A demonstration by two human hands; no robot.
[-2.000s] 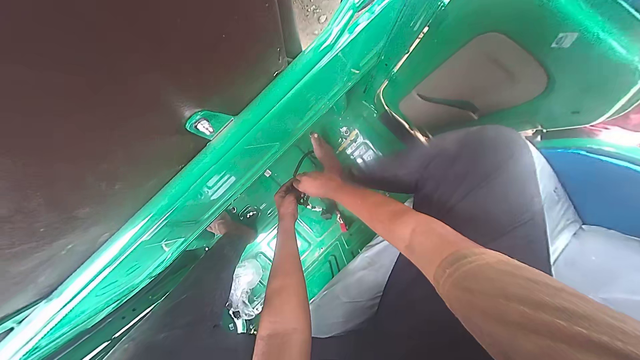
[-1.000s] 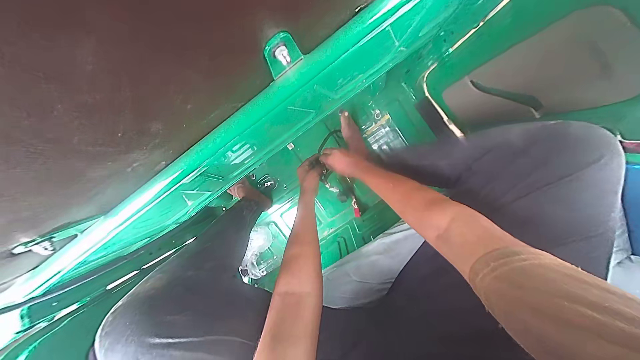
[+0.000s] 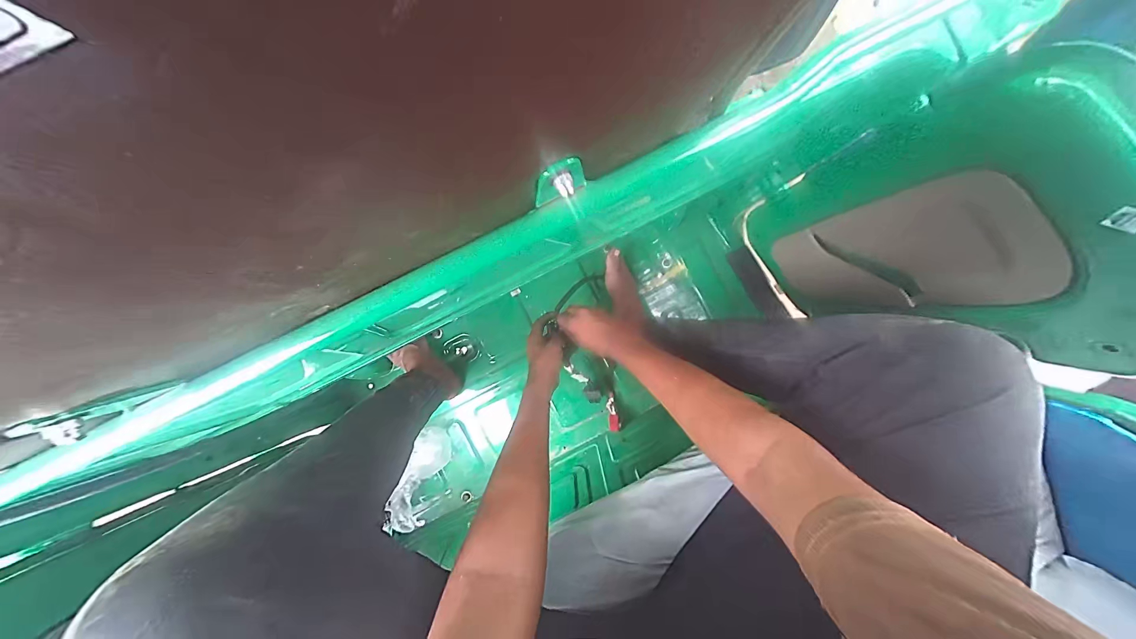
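My left hand (image 3: 545, 346) and my right hand (image 3: 590, 328) meet over a green painted metal panel (image 3: 577, 435), between my bare feet. Both hold a black cable (image 3: 579, 288) that arches up toward the right foot. The fingers are pinched close together, and the part between them is too small to make out. Below my right hand hangs a bundle of dark wiring with connectors (image 3: 593, 389), ending in a red connector (image 3: 613, 415).
A green metal rail (image 3: 479, 262) crosses above the hands, with a bracket and bolt (image 3: 564, 184) on it. Clear plastic (image 3: 406, 497) lies at lower left. My trousered legs flank the work, the right foot (image 3: 621, 280) near the cable. A brown-grey surface fills the upper left.
The view has shifted. Both hands stay together on the cable between the feet, with little plain change in their grip.
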